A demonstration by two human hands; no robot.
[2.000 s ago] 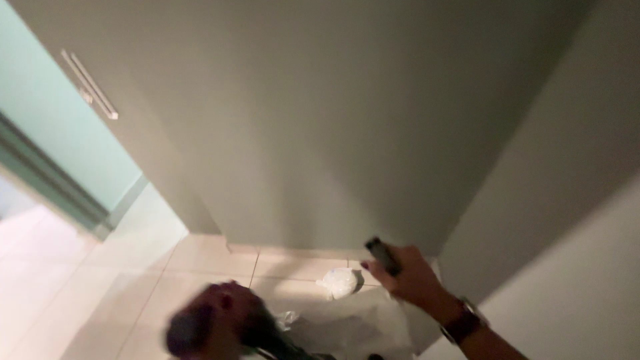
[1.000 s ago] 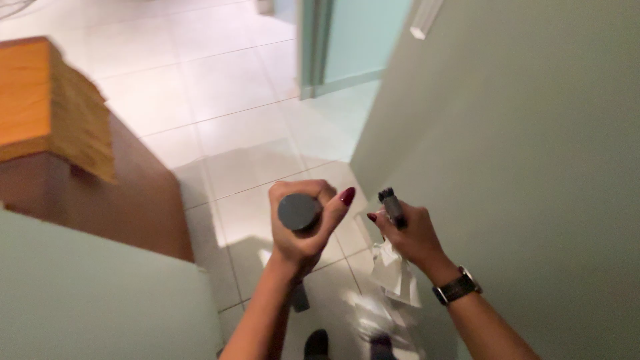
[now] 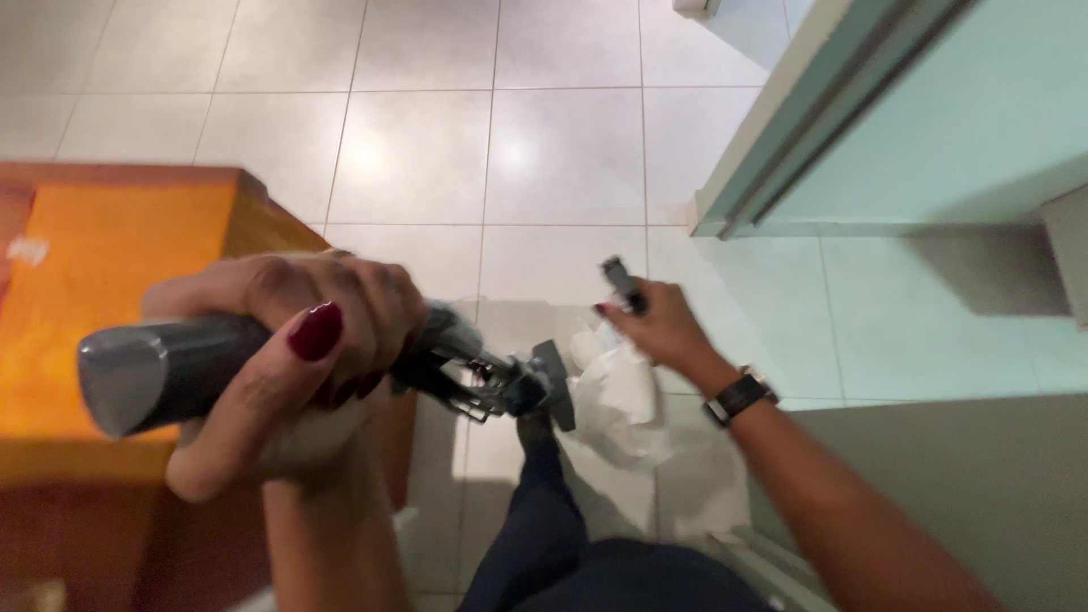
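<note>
My left hand (image 3: 289, 365) is closed around the dark grey grip of a long-handled tool (image 3: 183, 365), whose kind I cannot tell. Its shaft runs down toward the floor, near a flat dark head (image 3: 554, 385) by my foot. My right hand (image 3: 659, 327), with a black-banded watch (image 3: 739, 396) on the wrist, is shut on a small dark handle (image 3: 623, 285). A crumpled whitish plastic bag (image 3: 625, 395) hangs or lies just below that hand; its contents are hard to make out.
Wooden furniture with an orange-brown top (image 3: 127, 221) stands at the left. Pale floor tiles (image 3: 416, 153) stretch ahead. A door frame (image 3: 790, 127) rises at the upper right, and a grey-green panel (image 3: 943, 484) is at the lower right.
The view has swung from the grey-green panel toward the tiles and furniture. Since one second ago, my left hand has come up closer to the camera, still holding the dark grip.
</note>
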